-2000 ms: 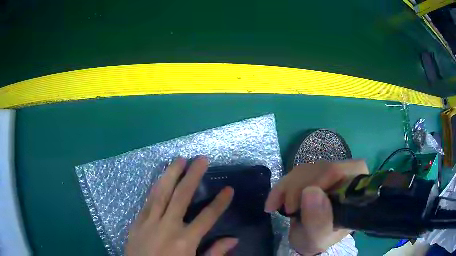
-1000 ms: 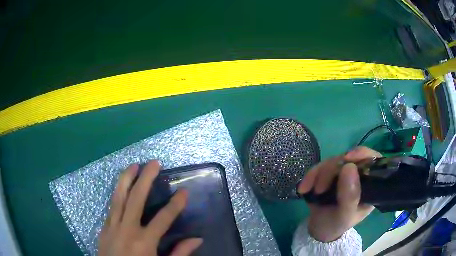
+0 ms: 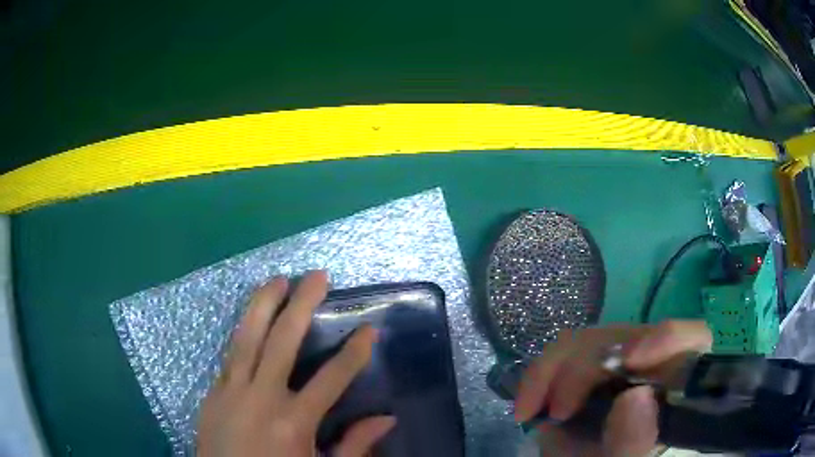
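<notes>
A flat black phone housing [image 3: 407, 357] lies on a silvery bubble sheet [image 3: 214, 294]; its lower end is cut off by the picture's edge. My left hand [image 3: 277, 375] lies spread on the housing's left part, fingers apart, pressing or steadying it. My right hand [image 3: 617, 379], slightly blurred, is closed around a thick black electric screwdriver [image 3: 742, 402]. The driver's front end is right of the housing, near the lower edge of the round screw dish [image 3: 547, 277]. The thin bit cannot be made out.
A green controller box [image 3: 746, 308] with a curved black cable [image 3: 666, 268] stands at the right. A crinkled plastic bag [image 3: 742, 210] and a yellow-rimmed tray [image 3: 793, 214] lie beyond it. A yellow edge strip [image 3: 384, 129] crosses the back. A white slab [image 3: 13, 357] is at far left.
The driver moved from over the housing's right edge to beside the screw dish, and is now lower in view. My left hand stays on the housing. The view shifted left and right.
</notes>
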